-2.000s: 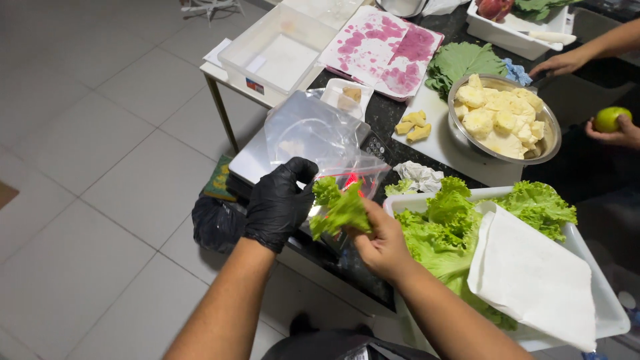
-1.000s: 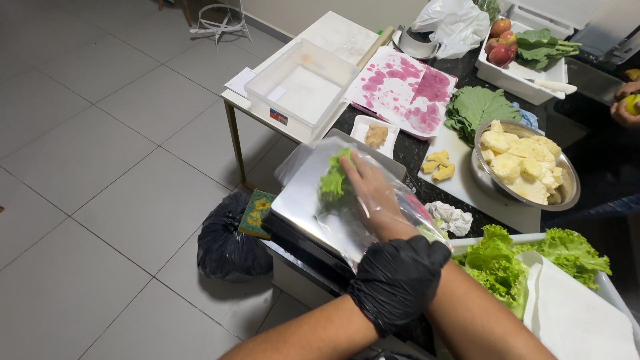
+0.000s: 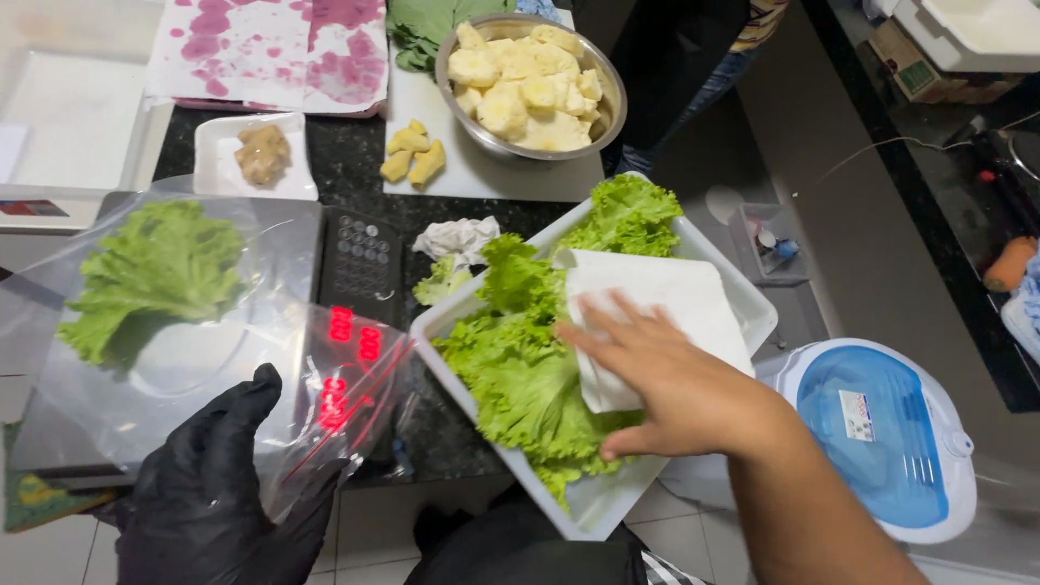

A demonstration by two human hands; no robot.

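My left hand, in a black glove, holds the edge of a clear zip bag between thumb and fingers. A lettuce leaf lies inside the bag, over the steel plate of a digital scale with lit red digits. Bare and slightly blurred, my right hand is spread over a white paper towel and the lettuce in a white plastic tray. Whether its fingers press on the towel cannot be told.
Behind stand a steel bowl of peeled yellowish pieces, a white cutting board and a small dish with ginger. Crumpled paper lies between scale and tray. A blue-lidded appliance is at the right. A person stands beyond the bowl.
My right hand has moved from the bag over the scale to the lettuce tray. The leaf now lies in the bag, and my left hand holds the bag's edge. The view has swung right.
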